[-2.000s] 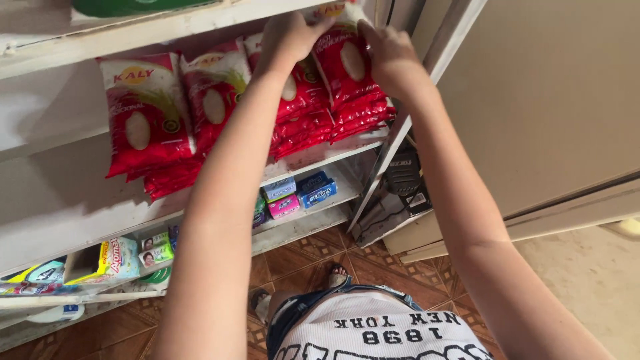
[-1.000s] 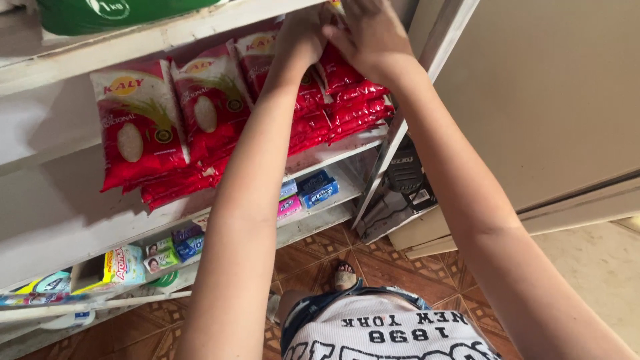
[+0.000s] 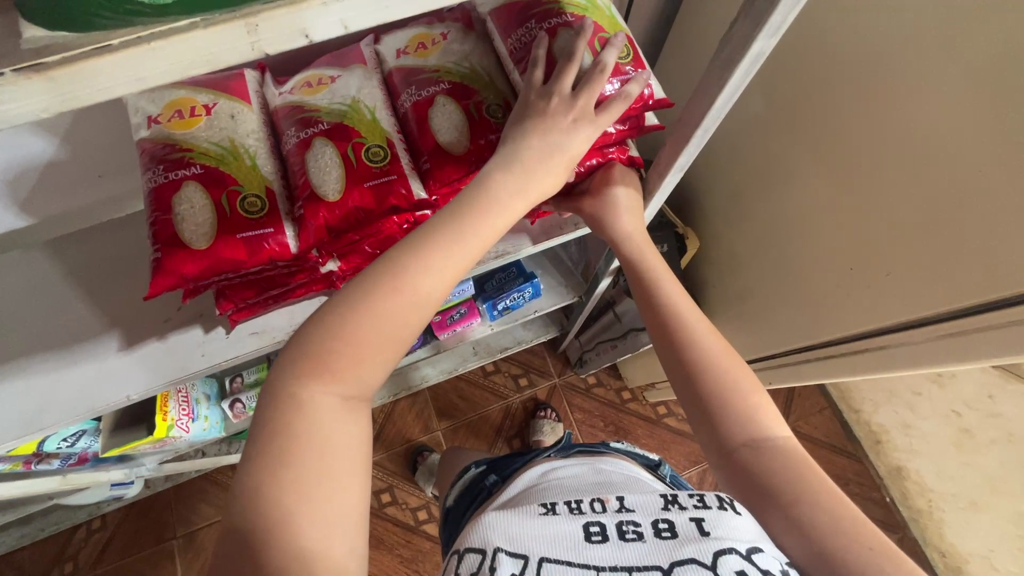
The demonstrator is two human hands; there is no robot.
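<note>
Red and white plastic bags of Kaly rice stand in stacked rows on a white shelf [image 3: 56,264]. My left hand [image 3: 560,120] lies with spread fingers on top of the rightmost rice bag [image 3: 520,36]. Lower down, my right hand [image 3: 606,196] is at the front edge of that same stack, its fingers hidden beneath the bags. Left of my hands are a rice bag [image 3: 444,104], another rice bag [image 3: 340,148] and the leftmost rice bag [image 3: 210,184], with more bags under them.
A white shelf upright [image 3: 712,104] stands right of the stack, beside a large beige panel [image 3: 872,176]. On the lower shelf are blue packages [image 3: 512,300], a pink package [image 3: 456,320] and an open carton with an Aroma packet [image 3: 188,408]. The upper shelf edge [image 3: 160,56] runs above the bags.
Both hands have come down from the top end of the rightmost stack. The left now lies flat on the top bag, and the right has moved to the stack's front edge.
</note>
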